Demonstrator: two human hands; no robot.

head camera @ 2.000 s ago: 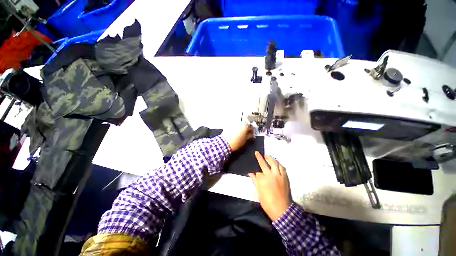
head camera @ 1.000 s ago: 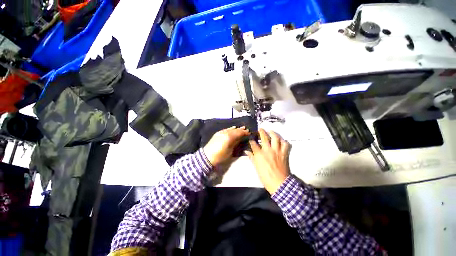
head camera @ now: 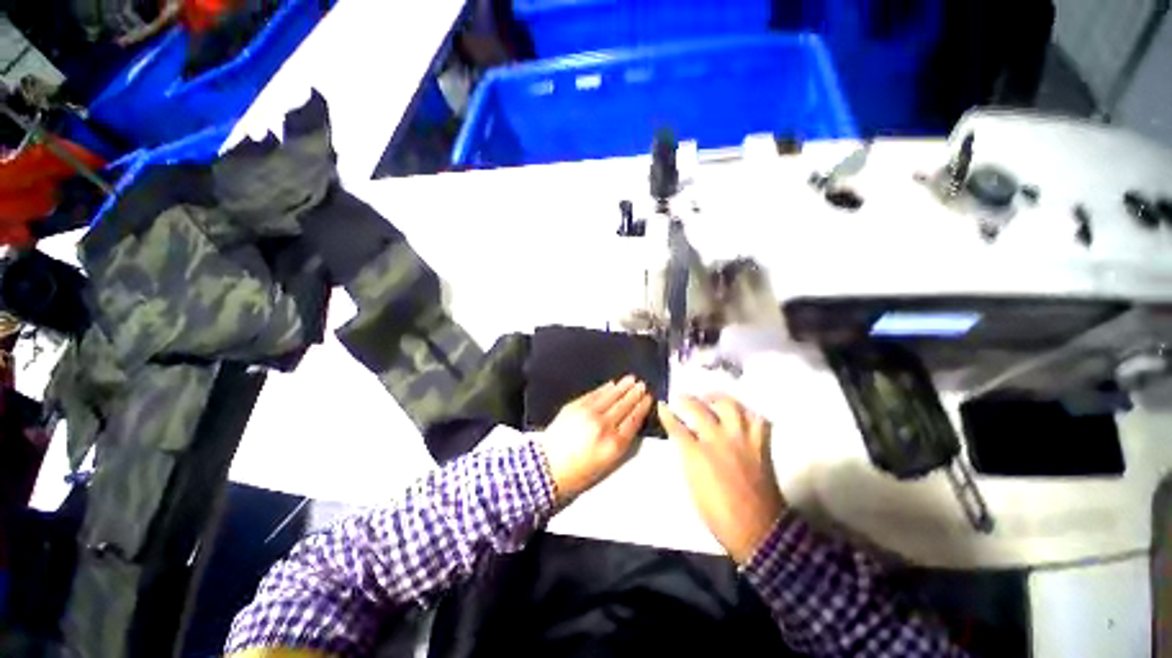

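A black fabric section lies flat at the left of the needle area, its right edge by the presser foot. It joins a camouflage panel that runs left to a crumpled camouflage and black heap. My left hand lies flat on the black section's lower part, fingers together. My right hand is at its lower right corner, fingertips at the edge; whether they pinch it is blurred. The white sewing machine reaches in from the right.
Narrow camouflage strips lie under the machine arm, with metal prongs sticking out. A flat black rounded rectangle, perhaps a phone, lies right of them. A blue bin stands behind the white table.
The black section was partly covered and bunched under both hands; now it lies flat and more exposed. My left hand has flattened on it. The camera view has shifted.
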